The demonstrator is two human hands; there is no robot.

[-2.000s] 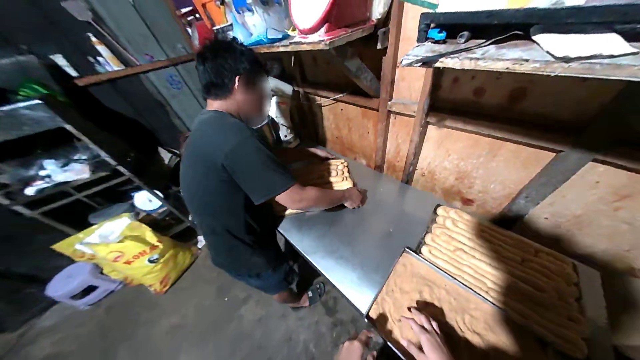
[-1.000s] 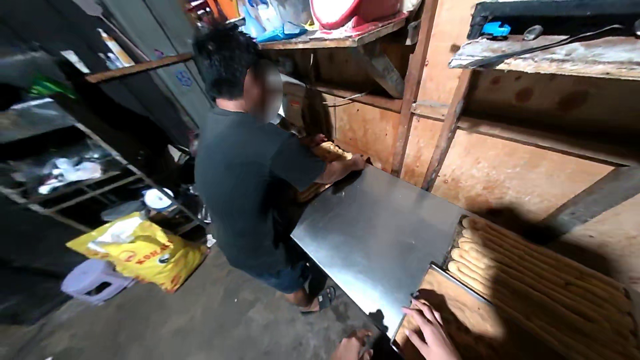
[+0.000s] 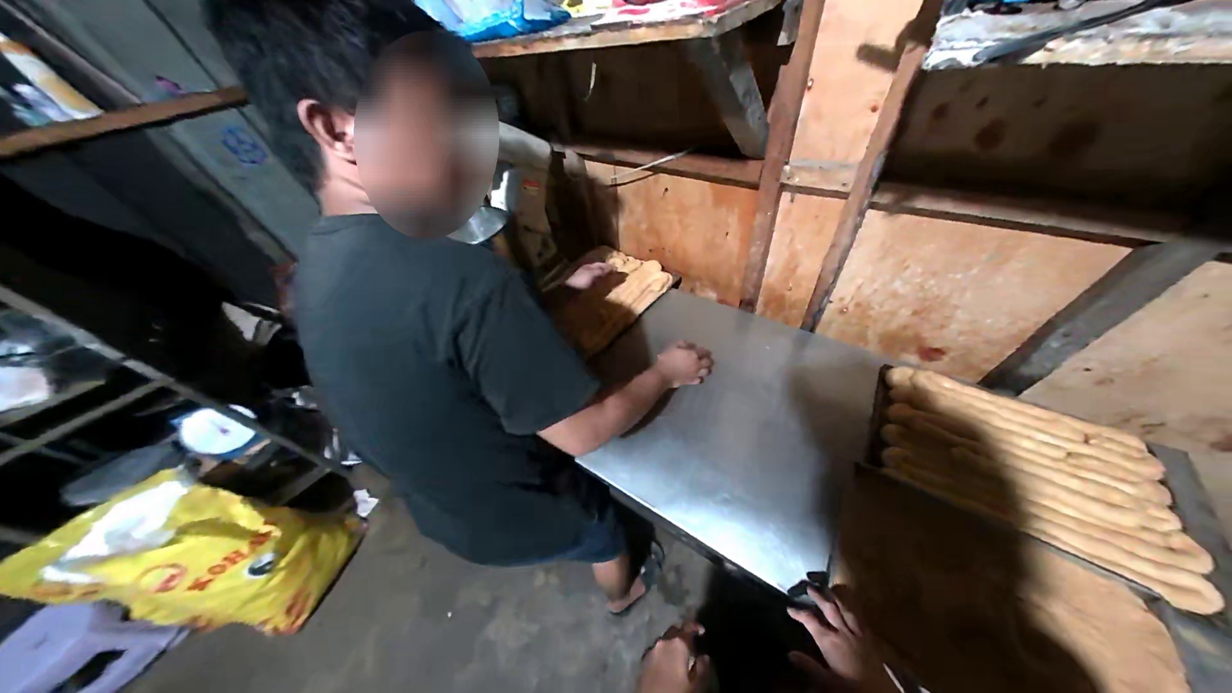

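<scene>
My left hand [image 3: 676,660], fingers curled, is low at the bottom edge of the view, off the table's near edge; whether it holds anything cannot be made out. My right hand [image 3: 835,630] is at the near left corner of a tray with a flat brown surface [image 3: 938,577], its fingertips by a small dark thing [image 3: 808,585]. Its grip is unclear. Behind that tray lies a dark tray of long, pale brown dough or bread sticks [image 3: 1030,462]. Both trays are on a metal-topped table [image 3: 741,433].
A co-worker [image 3: 433,385] in a dark shirt stands at the table's left side, one hand on the metal top, the other by a tray of similar sticks [image 3: 630,289]. A yellow sack [image 3: 212,558], a pale purple stool [image 3: 87,645] and a rack [image 3: 144,371] are at left. Shelves hang above.
My right hand has moved from the brown surface to the tray's near left corner. The co-worker's nearer hand has moved away from the far tray onto the metal top. The view has shifted.
</scene>
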